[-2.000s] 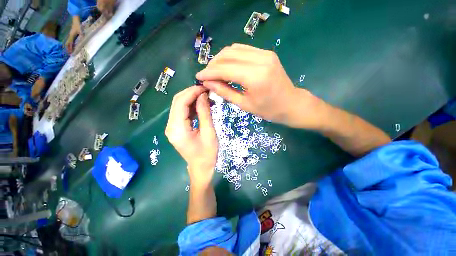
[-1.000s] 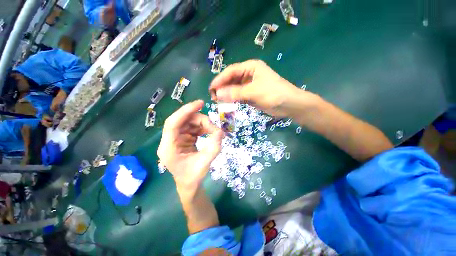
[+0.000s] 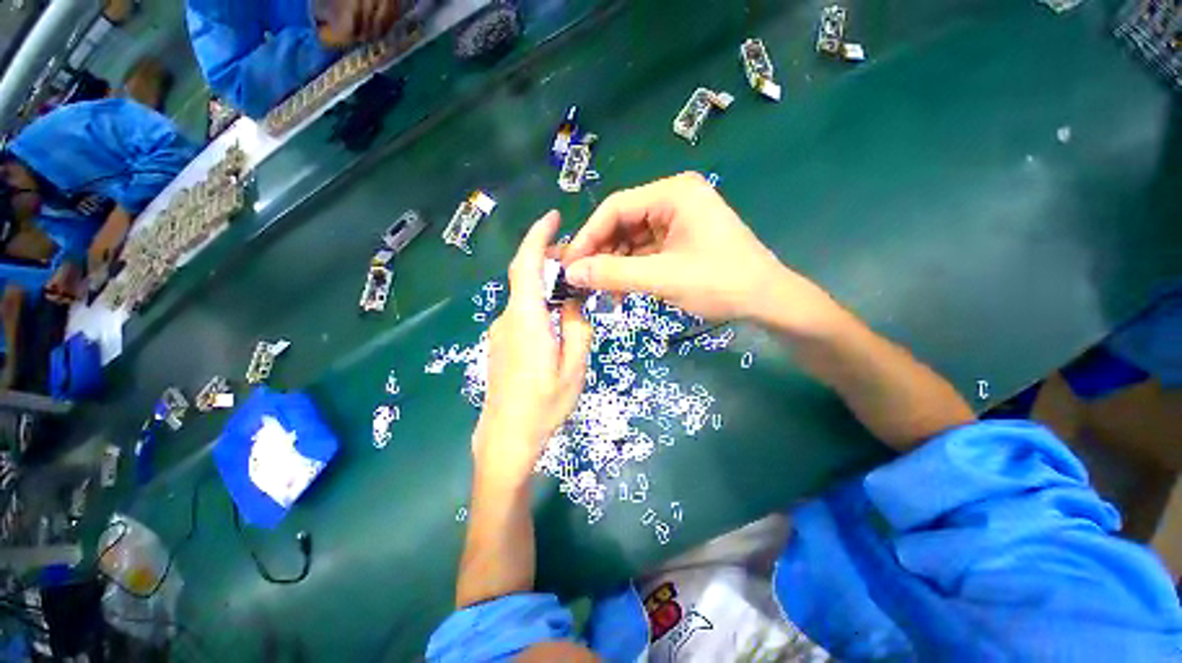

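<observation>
A small device unit (image 3: 560, 281), white and dark, is held between my two hands above the bench; its details are too small to tell. My left hand (image 3: 525, 350) holds it from the left, fingers pointing up. My right hand (image 3: 681, 249) touches its right side with thumb and fingertips. Behind and below the hands lies a large loose pile of tiny white loop-shaped rings (image 3: 609, 412), partly hidden by my left hand. Several half-assembled units lie in a slanting row beyond the hands, among them one with an orange and white tab (image 3: 467, 220).
A blue bag (image 3: 244, 456) with a white heap lies left, beside a short black cable (image 3: 275, 576). A raised pale strip at upper left holds rows of units (image 3: 188, 231). People in blue smocks (image 3: 104, 156) sit beyond it. A brown box (image 3: 1102, 421) is at right, below the bench edge.
My hands have come together again around the unit, which was in my left fingers with an orange part showing. My left hand is more upright. The camera view has shifted slightly.
</observation>
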